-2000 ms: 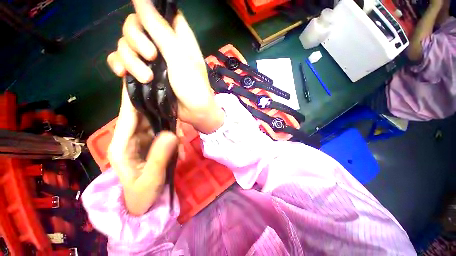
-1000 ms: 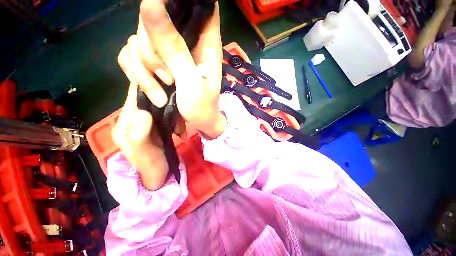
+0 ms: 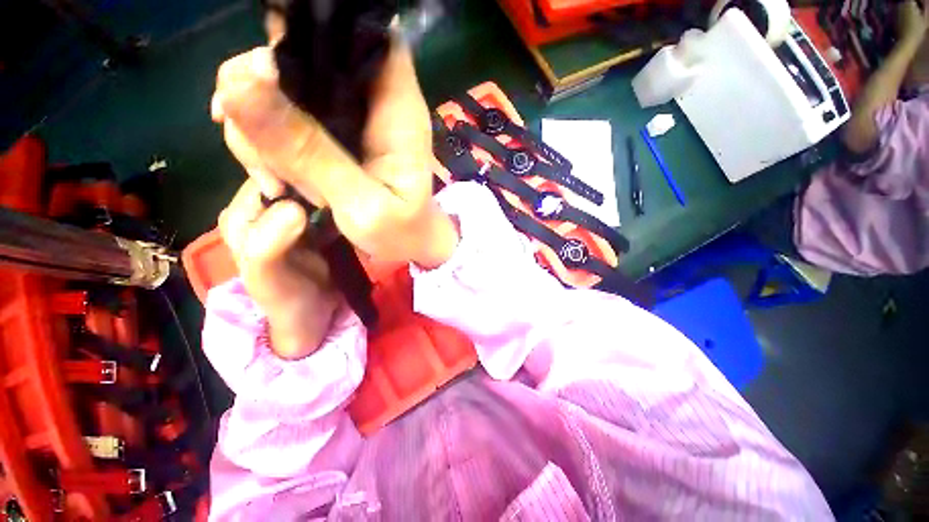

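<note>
My right hand (image 3: 357,184) is raised at the upper left of centre and holds a blurred black smartwatch (image 3: 331,76) close to the camera. Its case side and the exact number held cannot be told. My left hand (image 3: 267,240) is just below, with curled fingers, closed on a second dark watch whose black strap (image 3: 351,280) hangs down. The hands partly cover the orange-red compartment tray (image 3: 413,362). Several smartwatches (image 3: 575,251) lie in its right part, round cases with pale rings on top and straps stretched to the right.
A white paper sheet (image 3: 586,143), a black pen (image 3: 636,178), a blue pen (image 3: 664,168) and a white box (image 3: 749,97) lie right of the tray. Stacked red trays (image 3: 46,377) stand at left. A blue stool (image 3: 713,326) and another person's sleeve (image 3: 866,209) are at right.
The watches held between both hands are now apart. My right hand has brought one up near the camera, and my left hand has moved up and curled below it. The bench appears slightly lower and further right.
</note>
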